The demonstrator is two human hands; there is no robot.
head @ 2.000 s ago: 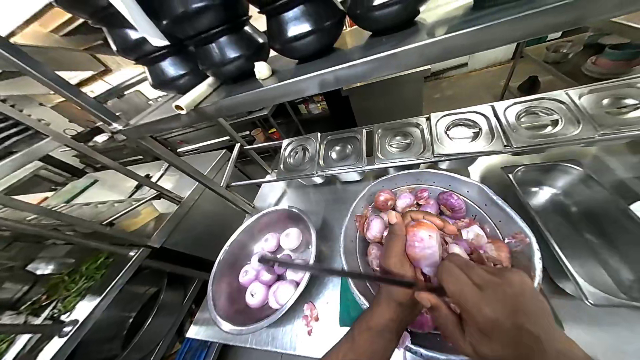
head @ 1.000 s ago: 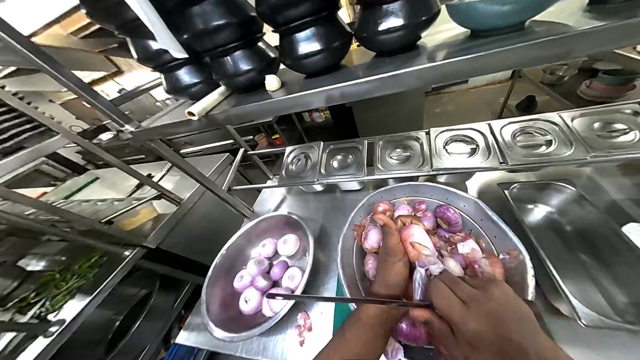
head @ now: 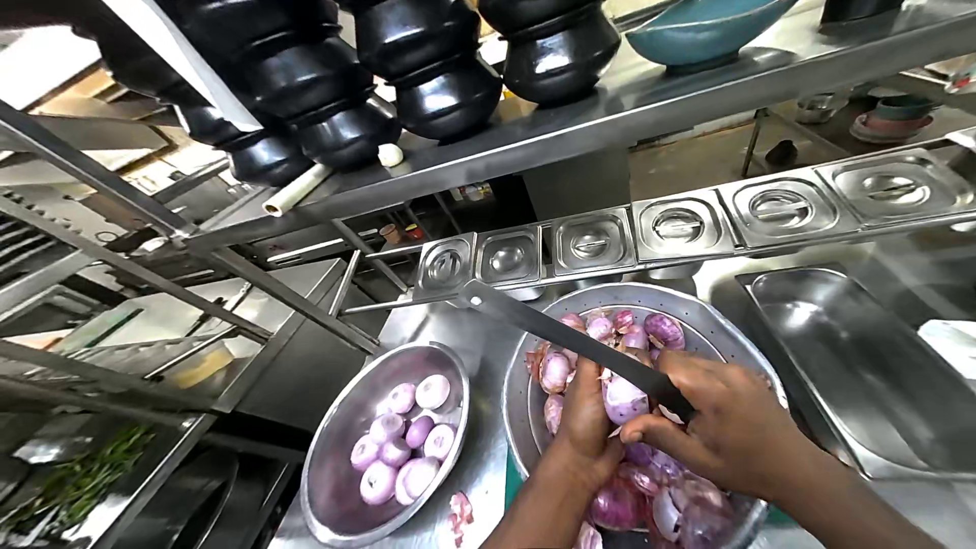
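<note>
My left hand (head: 585, 419) holds a partly peeled onion (head: 624, 398) over a perforated metal colander (head: 732, 316). The handle of a long dark-bladed knife (head: 564, 332) is in my right hand (head: 717, 419), close against that onion; the blade points up and left. Unpeeled onions (head: 619, 499) and loose skins lie in the colander beneath and around my hands. To the left, a steel bowl (head: 324, 457) holds several peeled onions (head: 396, 450).
Lidded steel containers (head: 591, 240) line the counter's back. An empty steel pan (head: 862, 366) sits at right. Above runs a steel shelf (head: 534, 152) with black pots (head: 450, 99) and a teal bowl (head: 705, 34). Onion skin scraps (head: 460, 515) lie on the counter; a green board edge (head: 513, 476) shows under the colander.
The knife blade has swung from level, across the steel bowl, to pointing up and left over the colander. The onion in my left hand shows more peeled surface.
</note>
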